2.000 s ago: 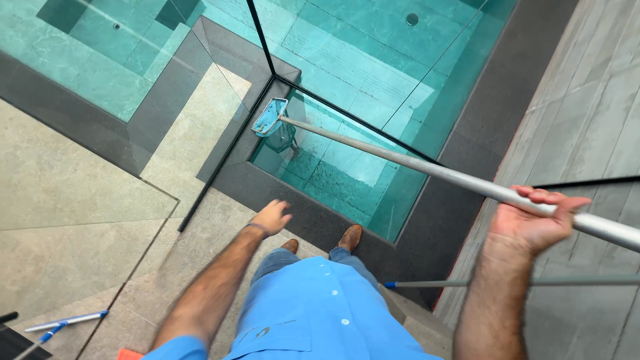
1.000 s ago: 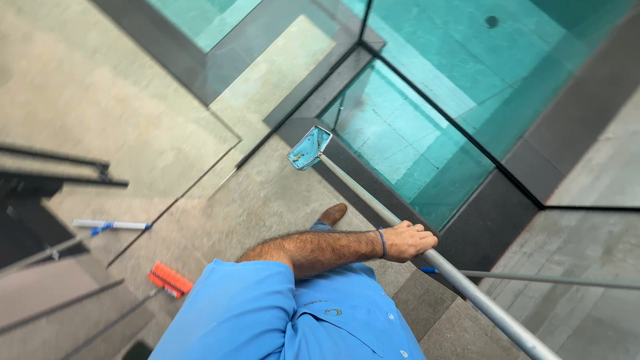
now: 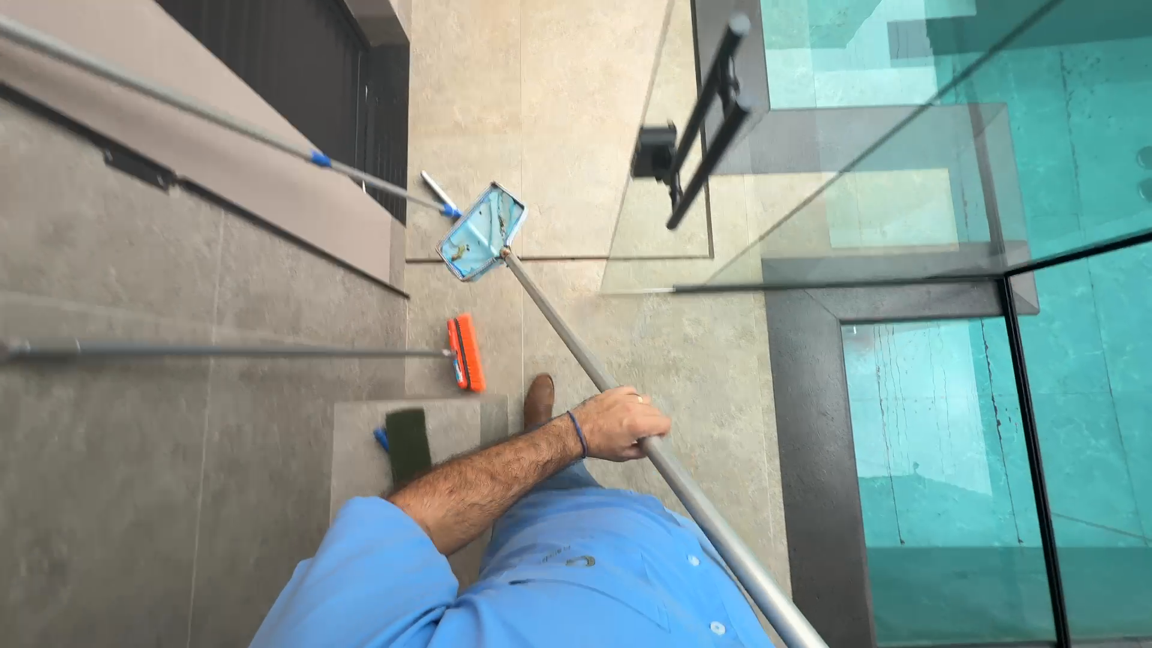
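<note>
My left hand (image 3: 621, 424) is closed around a metal telescopic pole (image 3: 697, 508), which slopes from the lower right up to a blue pool skimmer net (image 3: 486, 232). Bits of leaf-like debris lie in the net, which is over the tiled floor. My right hand is out of view. Left of the net, a squeegee-like tool with a blue joint (image 3: 441, 194) is on a second pole. Below it, an orange brush head (image 3: 465, 352) on a thin pole rests near my brown shoe (image 3: 539, 400). A dark green pad (image 3: 409, 445) lies left of my forearm.
A glass gate panel with a black handle (image 3: 706, 121) stands at the upper right. Beyond it are the dark stone pool edge (image 3: 814, 468), black-framed glass and turquoise pool water (image 3: 936, 504). A wall with a dark slatted opening (image 3: 297, 81) is at the upper left.
The net has moved from the pool's edge to over the floor tiles. Two seconds ago my right hand held the pole and my left was off it; now my left hand grips it. The view has turned left.
</note>
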